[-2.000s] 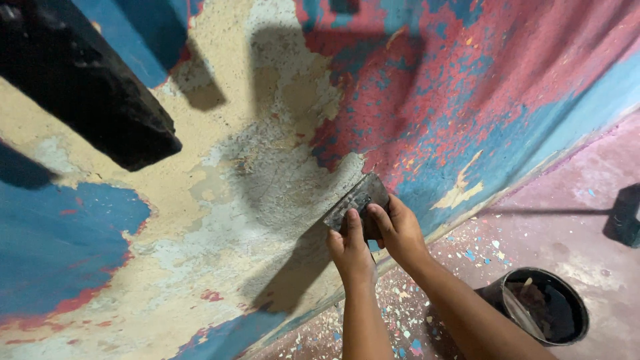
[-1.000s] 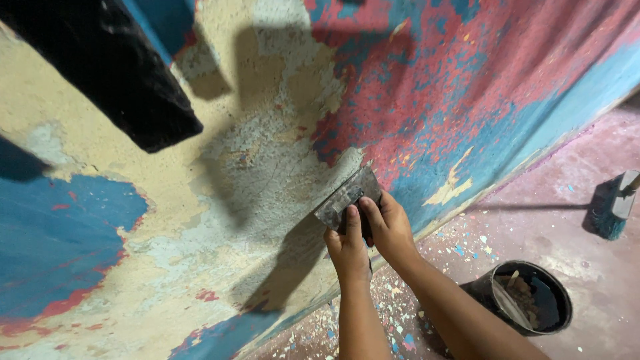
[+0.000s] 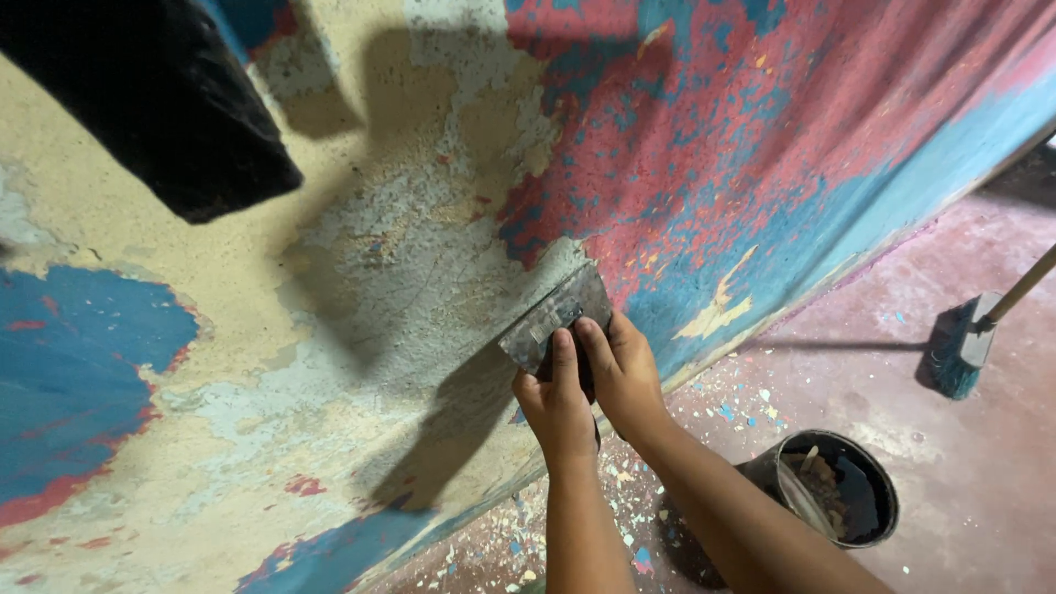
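Note:
Both my hands grip one wide metal scraper (image 3: 551,318), its blade edge against the painted wall (image 3: 421,272). My left hand (image 3: 563,404) holds it from the lower left, thumb up on the blade. My right hand (image 3: 623,371) closes on its right side, thumb beside the other. The handle is mostly hidden behind my fingers. Around the blade the wall shows bare grey and cream patches; flaking red and blue paint (image 3: 676,165) lies to the upper right.
A black bucket (image 3: 887,503) with chips and dark contents stands on the floor by my right forearm. A broom with blue-green bristles (image 3: 953,363) is farther right. Paint flakes (image 3: 635,495) litter the floor along the wall. A dark, blurred object (image 3: 165,107) juts in at upper left.
My hands stay on the scraper near the same part of the wall. More of the broom now shows at the right, as the view has shifted a little.

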